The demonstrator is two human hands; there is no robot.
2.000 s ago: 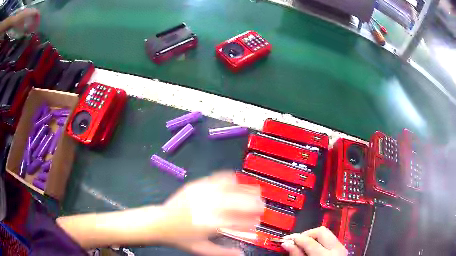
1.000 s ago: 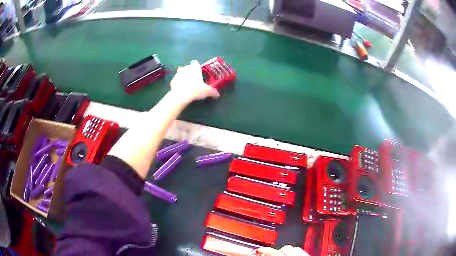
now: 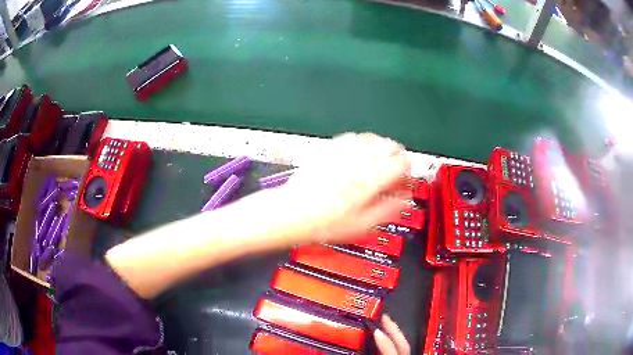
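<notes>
Several red radios (image 3: 345, 267) stand on edge in a row on the dark bench, right of centre. My left hand (image 3: 357, 184) reaches in from the left, slightly blurred, over the far end of the row. Its fingers are curled down and the palm side is hidden, so a grip cannot be made out. My right hand (image 3: 393, 338) shows only as fingertips at the bottom edge, beside the near right ends of the row. Whether it holds anything is hidden. Purple cells (image 3: 223, 192) lie loose on the bench, partly behind my left forearm.
An open cardboard box (image 3: 78, 240) of purple cells stands left, beside keypad-up radios (image 3: 104, 177). Black-backed radios (image 3: 76, 132) are piled far left. One black-backed radio (image 3: 157, 71) lies on the green belt (image 3: 291, 76). Stacked radios (image 3: 468, 208) stand right.
My left hand has come back from the belt to the row. The keypad-up radio it was touching is gone from the belt. The row shows one more red edge at its near end.
</notes>
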